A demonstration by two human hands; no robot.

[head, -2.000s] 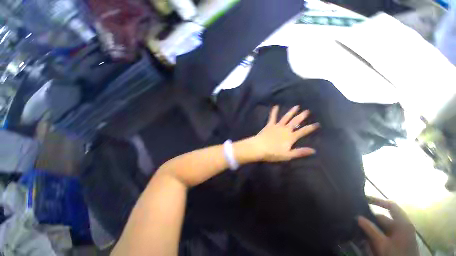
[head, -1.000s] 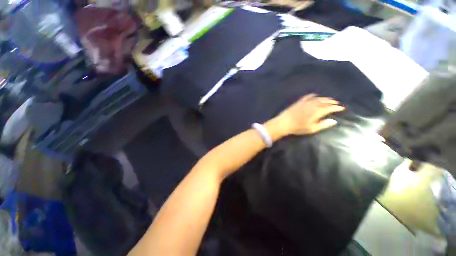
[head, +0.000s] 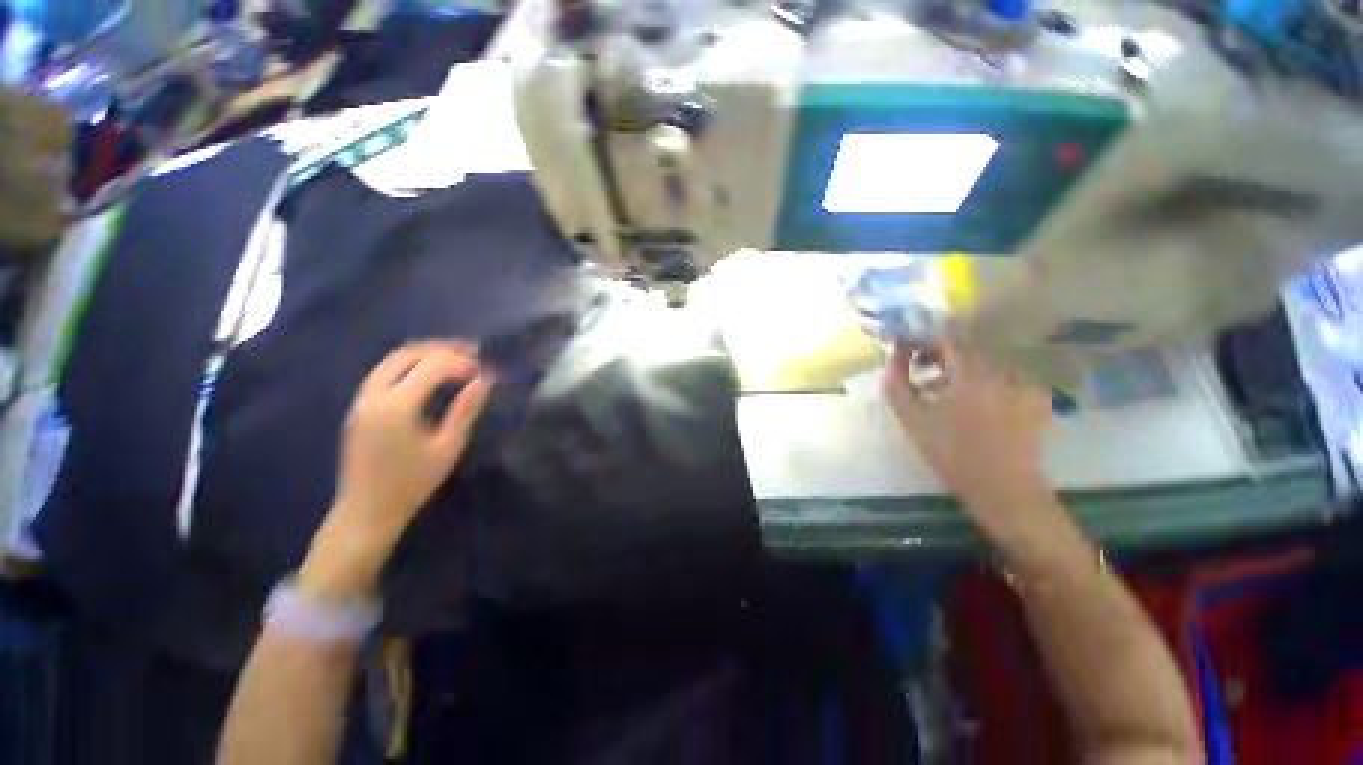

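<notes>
Dark cloth panels point(head: 598, 493) lie left of and in front of the sewing machine's presser foot area point(head: 677, 284), under a bright lamp glare. My left hand point(head: 411, 434) rests on the cloth, with curved fingers and a gap between thumb and fingers; no held thing shows. My right hand point(head: 972, 426) is right of the needle area, over the white table, with its fingertips at light blue-grey scraps point(head: 894, 296). A small pale ring-like spot shows at its fingers; blur hides whether it grips anything.
The cream machine head point(head: 1166, 224) carries a green control panel point(head: 1031, 180) with a glowing white screen point(head: 907, 172). A yellow label point(head: 958, 281) is near the scraps. The table has a green front edge point(head: 927, 523). A red basket point(head: 1241, 658) is below at the right.
The view has swung right, bringing in the machine head and panel. My left hand has gone from spread flat to curved on the cloth. My right hand now shows beside the scraps.
</notes>
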